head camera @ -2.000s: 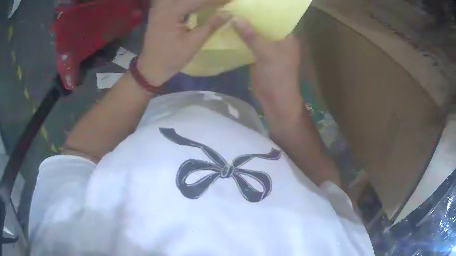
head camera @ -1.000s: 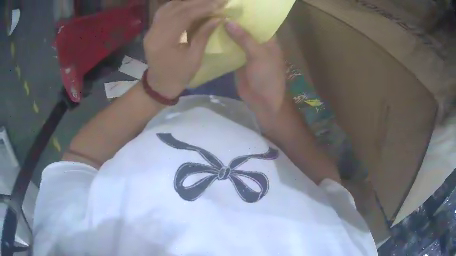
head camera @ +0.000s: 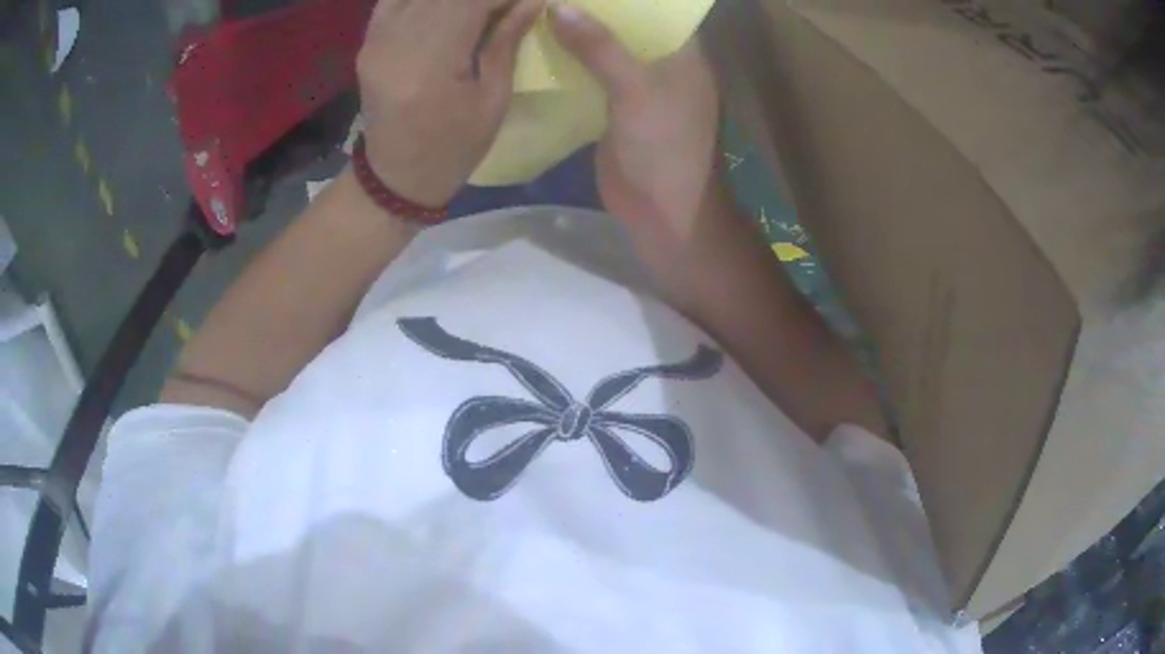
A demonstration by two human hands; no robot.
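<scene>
A yellow label sheet (head camera: 543, 134) is at the top middle, cut off by the picture's top edge. My left hand (head camera: 428, 102), with a red bead bracelet on the wrist, grips its left side. My right hand (head camera: 658, 134) holds its right side, with the thumb on the face of the sheet. The fingertips of both hands are close together near the top edge and partly cut off. Whether a label is between them cannot be told.
A large brown carton (head camera: 920, 243) with dark print stands close on the right. A red pallet jack (head camera: 262, 90) with a black handle (head camera: 96, 409) is on the left. White scraps and yellow marks lie on the green floor. Shiny dark wrap is at the lower right.
The hands and yellow sheet have shifted slightly up and left in the picture. More of the carton and its print now shows. The white scraps beside the left wrist are mostly hidden.
</scene>
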